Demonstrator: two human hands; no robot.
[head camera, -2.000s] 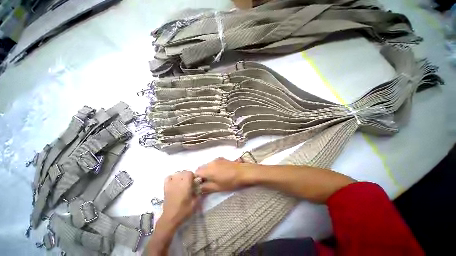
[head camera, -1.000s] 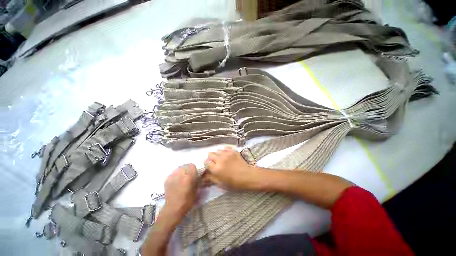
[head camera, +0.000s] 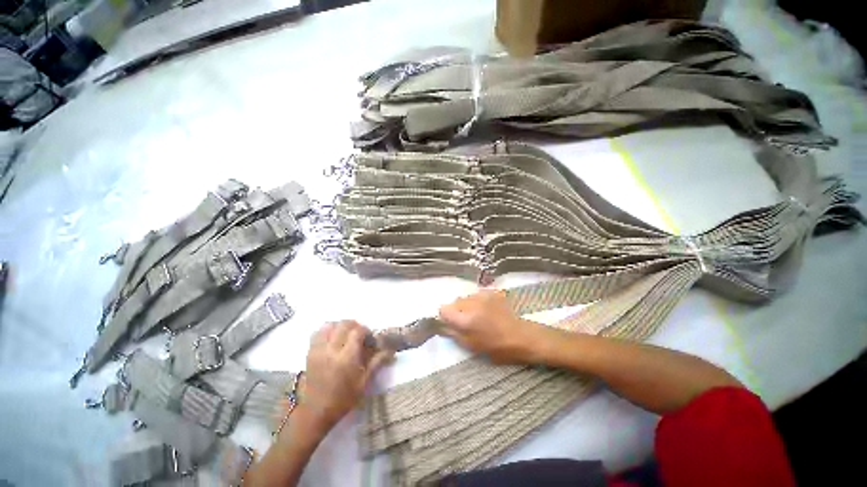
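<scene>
A beige-grey webbing strap (head camera: 409, 335) is stretched between my two hands. My left hand (head camera: 340, 373) grips its left end; the hardware there is hidden by my fingers. My right hand (head camera: 482, 325) grips it further right, and the strap runs on from there toward the tied gathering. Long loose webbing straps (head camera: 475, 409) lie fanned out below my hands. Short strap pieces with silver buckles (head camera: 190, 276) are heaped at the left. Assembled straps (head camera: 409, 214) lie in a row beyond my hands, hooks at left, tails bound by a whitish tie (head camera: 697, 251).
A darker tied strap bundle (head camera: 608, 90) lies at the far side. A brown cardboard box (head camera: 542, 24) stands behind it. A yellow line (head camera: 646, 185) crosses the white-covered table. Shiny clear plastic (head camera: 86, 214) lies at the left.
My hands have moved apart, with a length of strap now showing between them. The view has shifted, so the table items appear further right and more of the box shows.
</scene>
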